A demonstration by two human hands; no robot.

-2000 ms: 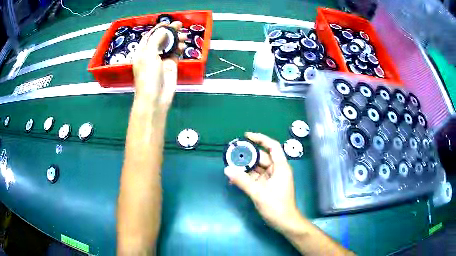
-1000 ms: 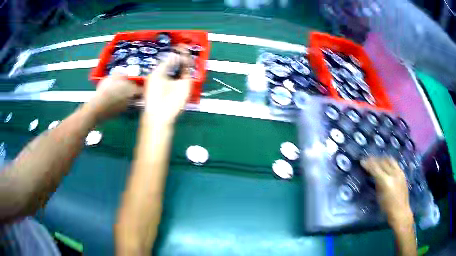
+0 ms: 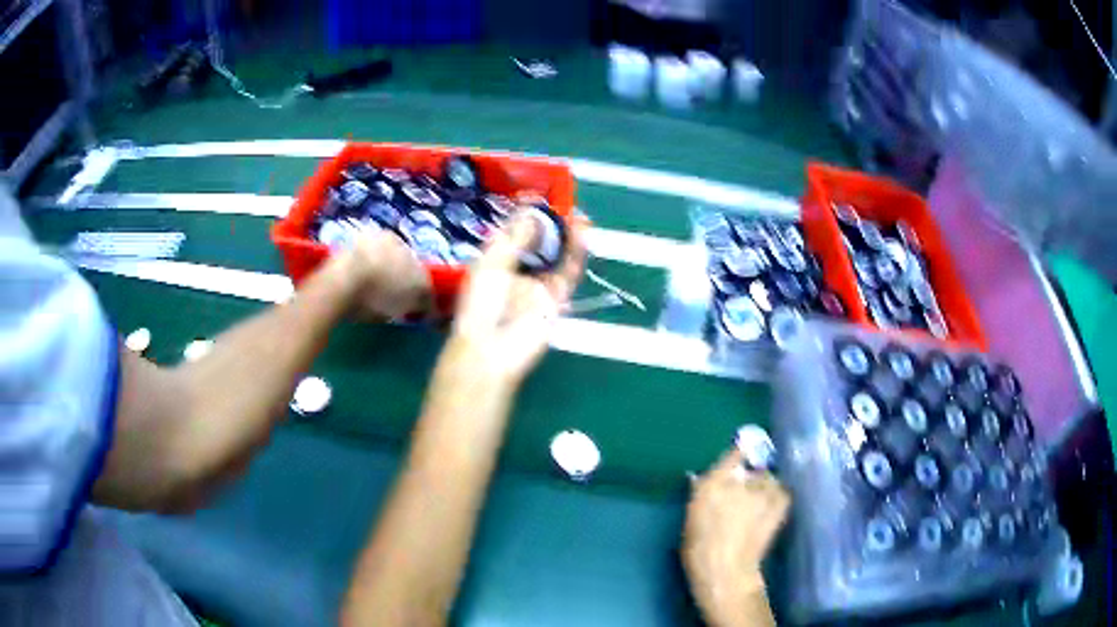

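My left hand [image 3: 521, 288] holds a black-rimmed disc unit [image 3: 541, 239] over the right part of the centre red bin [image 3: 312, 254], which is full of loose discs. My right hand [image 3: 735, 521] is low at centre right, fingers curled, back of the hand up. A pale disc [image 3: 755, 446] shows at its fingertips. Blur and the hand hide whether it grips anything. Another pale disc [image 3: 576, 453] lies on the green bench between my hands.
Another person's arm [image 3: 233, 355] reaches from the left to the centre bin's near edge. A clear disc tray [image 3: 796, 563], clear parts box [image 3: 735, 355] and second red bin [image 3: 845, 276] are at right. White cylinders [image 3: 674, 80] stand at the far side. More pale discs [image 3: 311, 394] lie at left.
The view has shifted, so the bench sits lower. My right hand has left the tray and moved left to the pale discs. The other person's arm came in from the left. My left hand still holds its disc.
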